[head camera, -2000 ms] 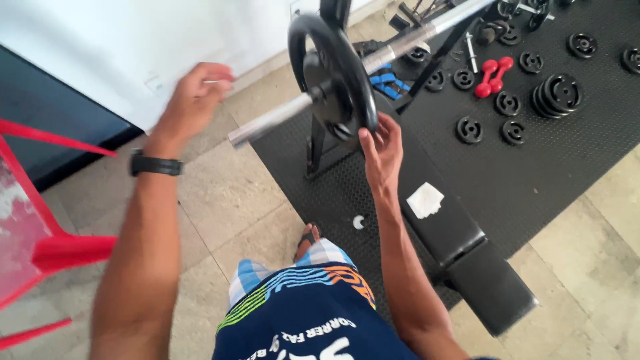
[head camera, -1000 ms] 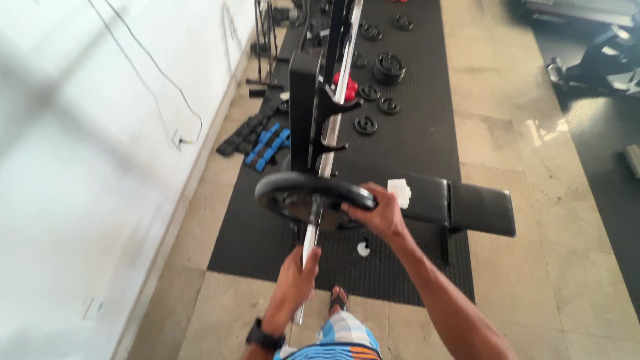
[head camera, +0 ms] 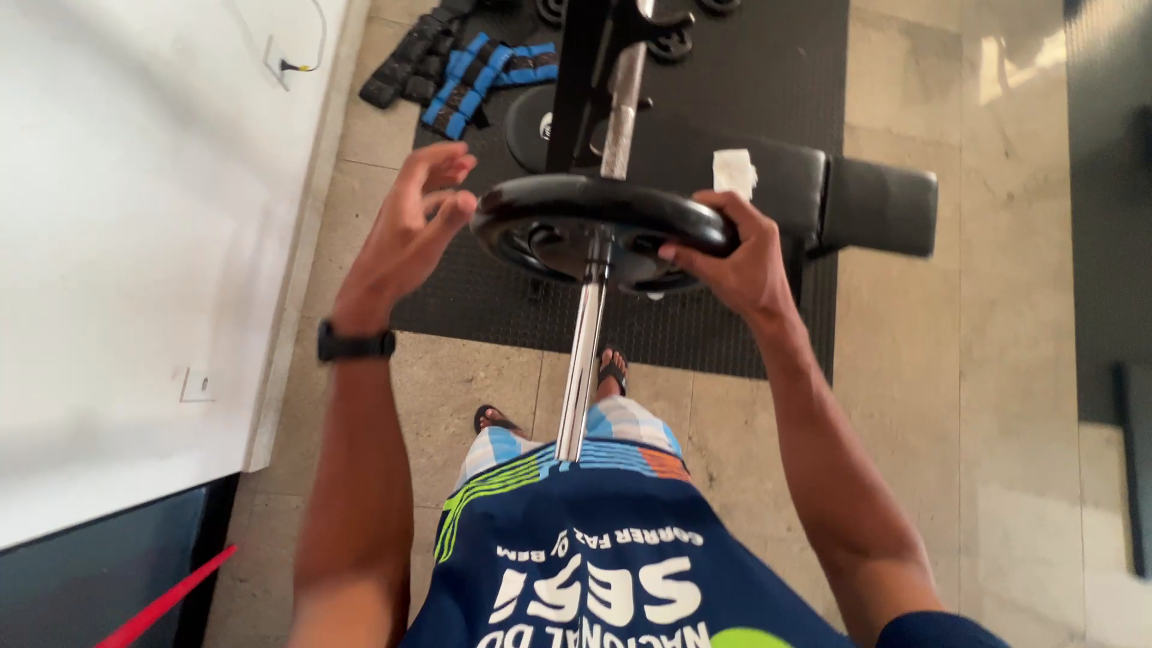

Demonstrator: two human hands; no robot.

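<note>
A black weight plate (head camera: 603,202) sits on the steel barbell (head camera: 580,360), whose bare sleeve end points toward my torso. My right hand (head camera: 733,256) grips the plate's right rim, fingers on top and thumb on the near face. Just off the left rim is my left hand (head camera: 414,229), fingers apart and holding nothing, with a black watch (head camera: 355,342) on its wrist. Beyond the plate, the bar runs along a black rack upright (head camera: 585,90) with hooks.
A black padded bench (head camera: 882,202) stands at the right, with a crumpled white paper (head camera: 734,173) on it. Blue and black ankle weights (head camera: 468,81) lie near the white wall (head camera: 162,198). More plates (head camera: 670,43) rest on the black rubber mat (head camera: 522,306). A red bar-like part (head camera: 171,594) shows at lower left.
My left hand has let go of the bar's sleeve and moved up beside the plate's left rim. My right hand remains on the right rim. The view has shifted closer to the plate.
</note>
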